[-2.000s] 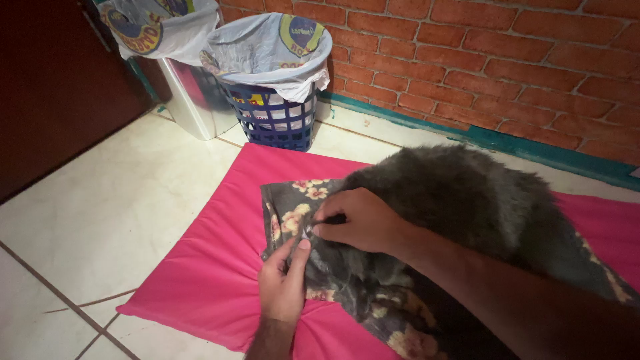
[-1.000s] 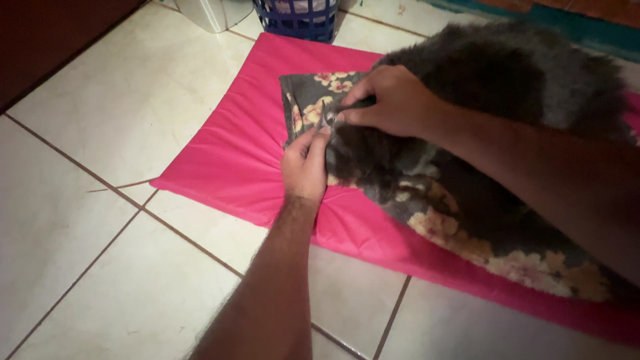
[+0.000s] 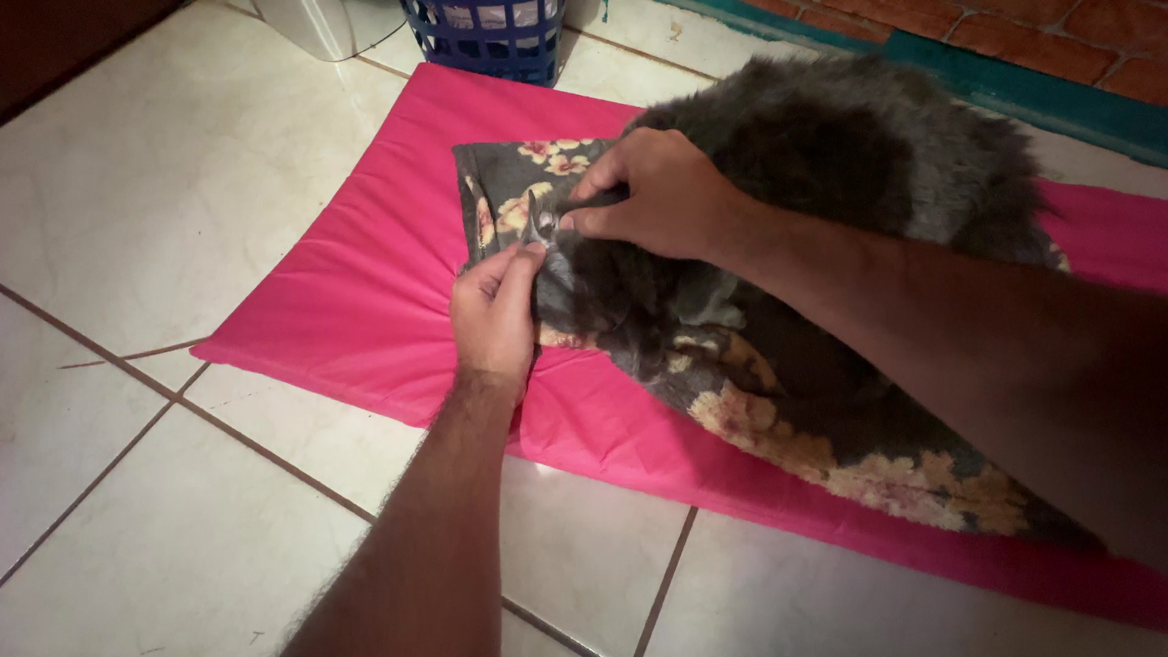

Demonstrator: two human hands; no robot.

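Observation:
A long-haired grey cat (image 3: 912, 155) lies on a dark floral cloth (image 3: 511, 164), which is spread over a pink mat (image 3: 365, 228). Its head (image 3: 575, 283) is toward the left end of the cloth. My left hand (image 3: 497, 306) pinches the near edge of the cat's ear (image 3: 538, 219) between thumb and finger. From the right, my right hand (image 3: 657, 196) reaches over the head and has its thumb and fingertips closed at the far side of the same ear. Fur and fingers hide part of the ear, and whether anything small is between the right fingertips cannot be seen.
Behind the mat stands a blue plastic lattice basket (image 3: 488, 68) with a white container (image 3: 319, 23) at its left. A brick-patterned wall (image 3: 1031, 36) with a green base strip (image 3: 1004, 78) runs along the back right. Pale floor tiles (image 3: 246, 529) surround the mat.
The view has tilted downward since the oldest frame, cutting off the tops of the basket and container. Both hands stay at the cat's ear throughout.

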